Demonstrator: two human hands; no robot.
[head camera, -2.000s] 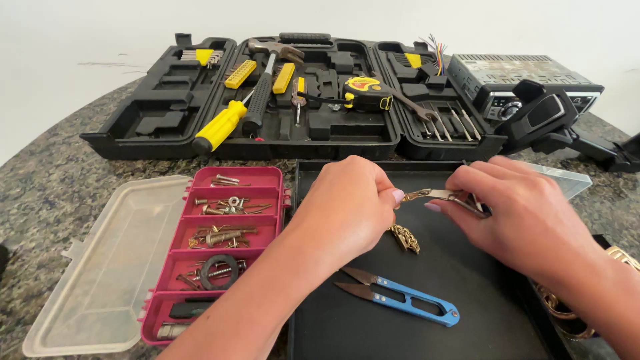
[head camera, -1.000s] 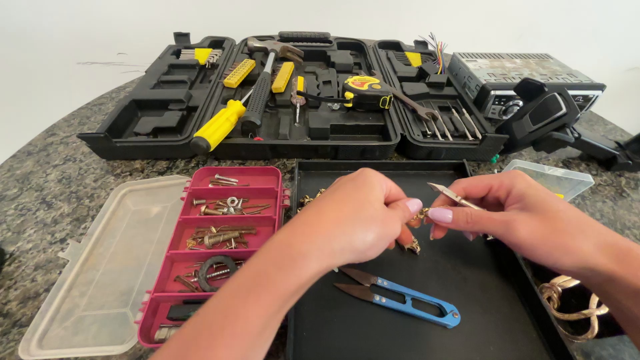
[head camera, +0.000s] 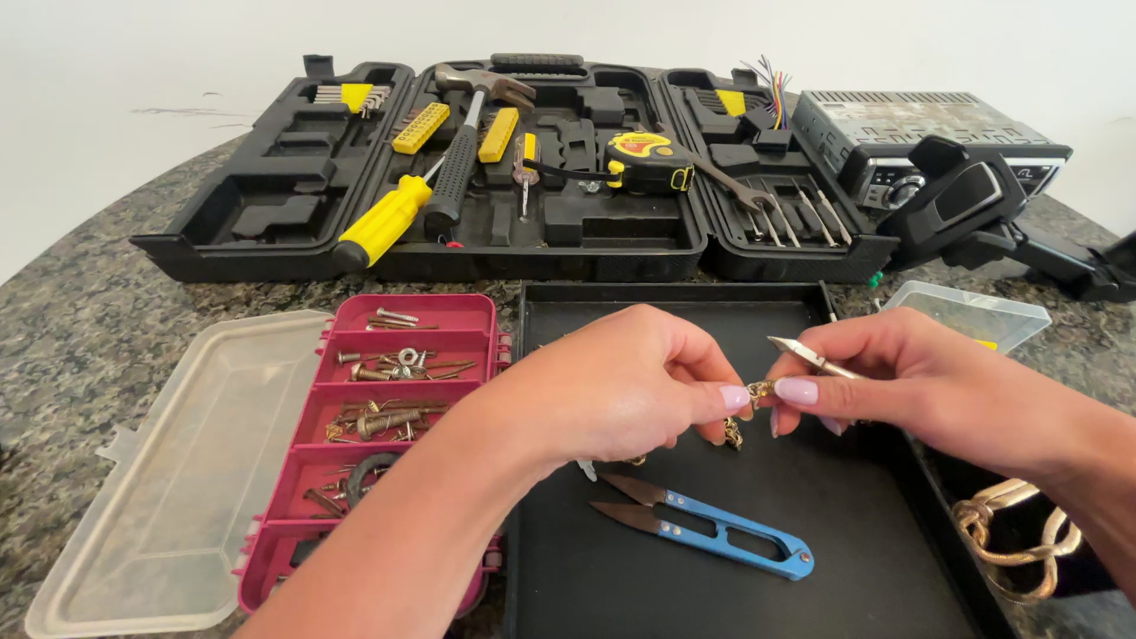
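Observation:
Above a black tray, my left hand pinches one part of a gold-coloured chain between thumb and forefinger. Thumb and fingers of my right hand grip the chain close beside it, and a slim pointed metal tool also lies in that hand, its tip toward the upper left. A short piece of chain hangs below my left fingertips. Blue-handled thread snips lie in the tray under my hands, blades to the left. More chain behind my left hand is mostly hidden.
A pink compartment box of screws and nuts, its clear lid folded out, stands left of the tray. Behind is an unfolded black tool case with a claw hammer and tape measure. A car stereo and gold cord are at right.
The pointed tool, earlier lying along the chain, now points up and left from my right hand. My hands have come closer together at the chain. The snips have stayed in place.

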